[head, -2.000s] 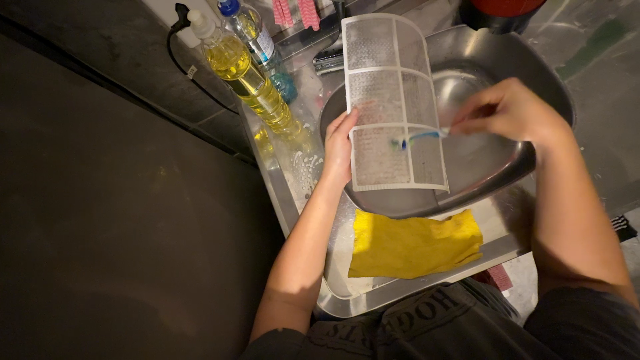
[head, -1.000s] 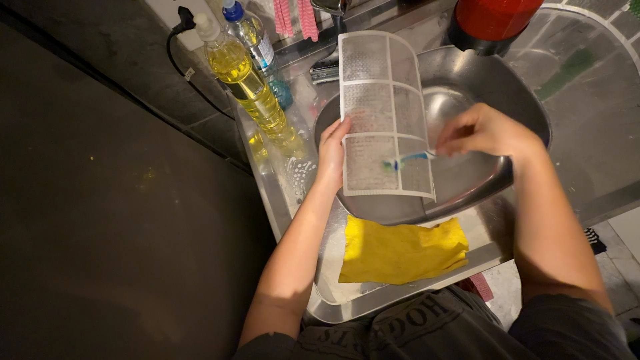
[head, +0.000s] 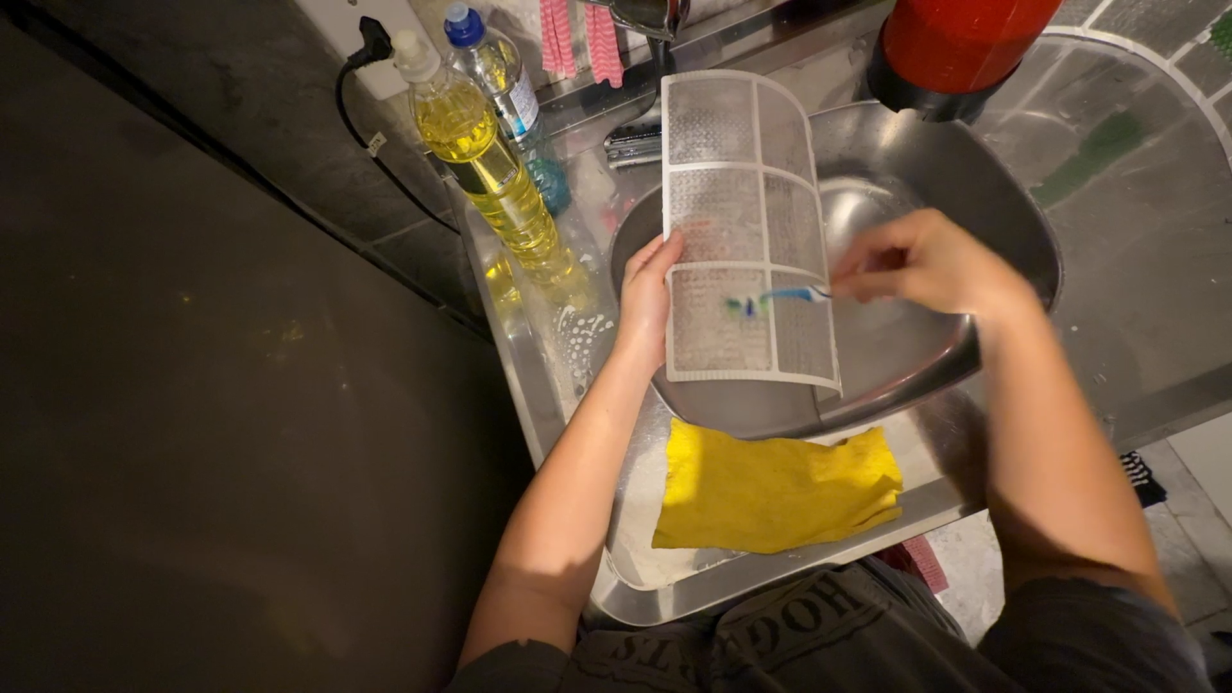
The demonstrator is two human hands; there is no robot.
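Over the steel sink basin [head: 1011, 212], my left hand [head: 650, 294] grips the left edge of a white-framed mesh filter panel [head: 717, 212], its thumb on the front and its other fingers partly hidden behind. The panel is curved and divided into several mesh sections. My right hand [head: 919, 260], slightly blurred, holds a blue and white toothbrush [head: 799, 294] by the handle. The green and blue bristles lie over the panel's lower left section; whether they touch the mesh is hard to tell. A yellow cloth [head: 780, 486] lies on the sink's front ledge.
Left of the basin stand a bottle of yellow liquid [head: 481, 154] and a blue-capped clear bottle [head: 500, 82]. A plugged black cord [head: 351, 106] runs behind them. A red container with a black base [head: 962, 43] is at the back right. Pink cloths [head: 577, 38] hang behind.
The toothbrush and my right hand have shifted slightly relative to the panel, with the bristles still over its lower part. My left hand keeps its hold.
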